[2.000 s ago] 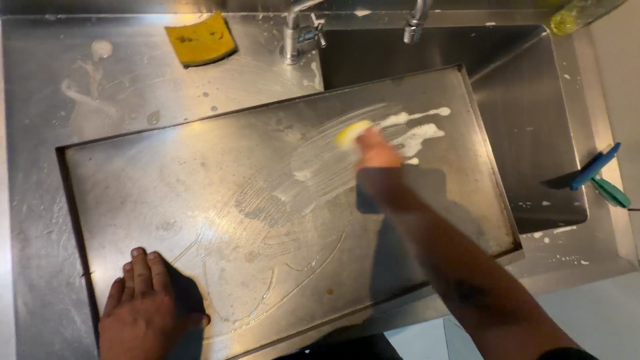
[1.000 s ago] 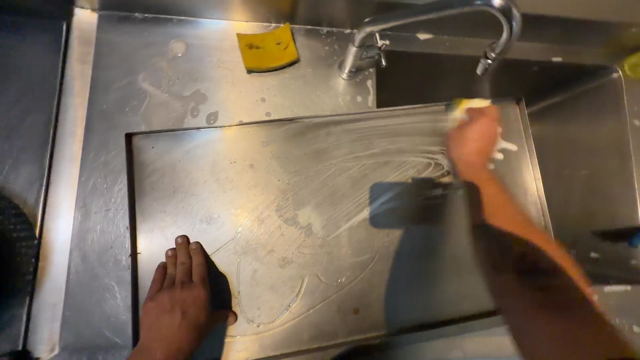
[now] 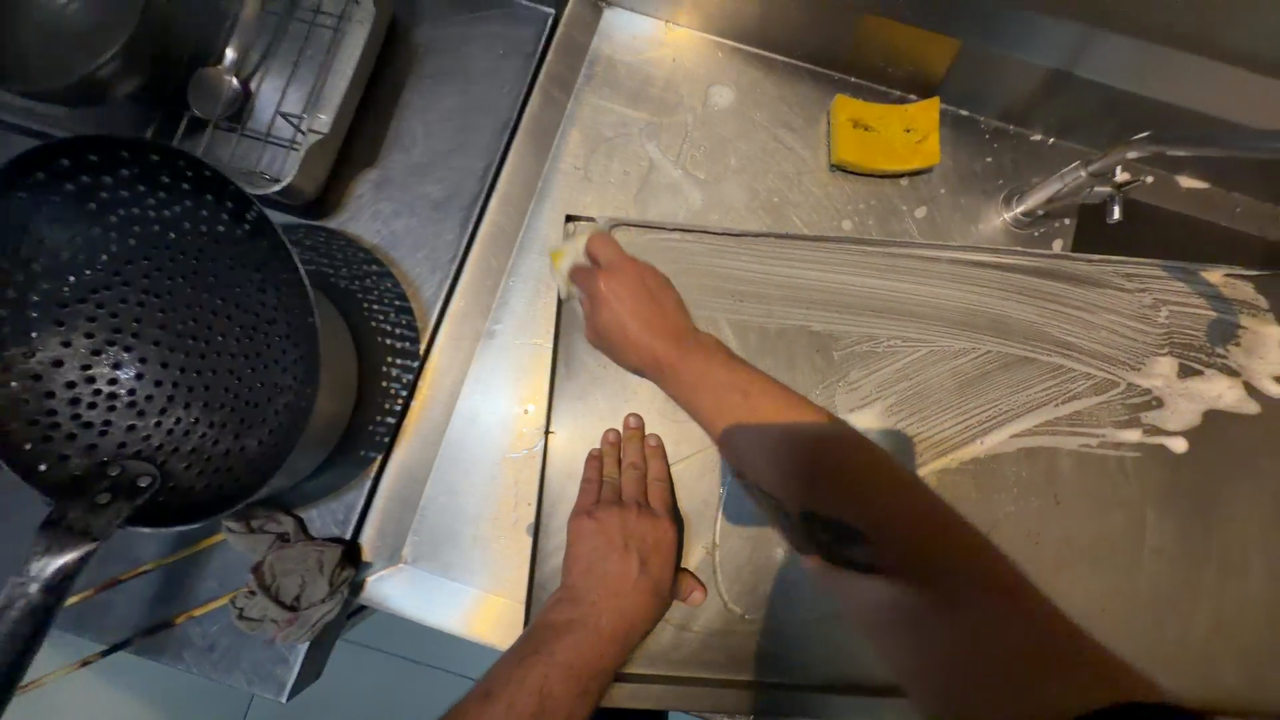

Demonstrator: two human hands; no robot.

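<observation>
A large flat metal tray point(image 3: 780, 380) lies on the stainless steel counter, with streaks of white suds across its upper and right parts. My right hand point(image 3: 635, 305) grips a pale and yellow sponge point(image 3: 568, 262) against the tray's upper left corner; the fingers partly hide the sponge. Flat on the lower left of the tray rests my left hand point(image 3: 625, 520), fingers spread a little, holding nothing. Thick foam point(image 3: 1200, 390) sits toward the tray's right side. Behind the tray, a second, yellow sponge point(image 3: 885, 135) lies on the counter.
A chrome faucet point(image 3: 1050, 195) stands behind the tray, beside the sink. At left are a large black perforated skimmer point(image 3: 150, 330), a metal pan with a wire rack point(image 3: 300, 110), a ladle point(image 3: 217, 93) and a crumpled grey cloth point(image 3: 295, 580) on an adjoining surface point(image 3: 440, 130).
My right hand has moved with the sponge from the tray's right side to its upper left corner. Suds streaks now run along the upper edge. The view has shifted left.
</observation>
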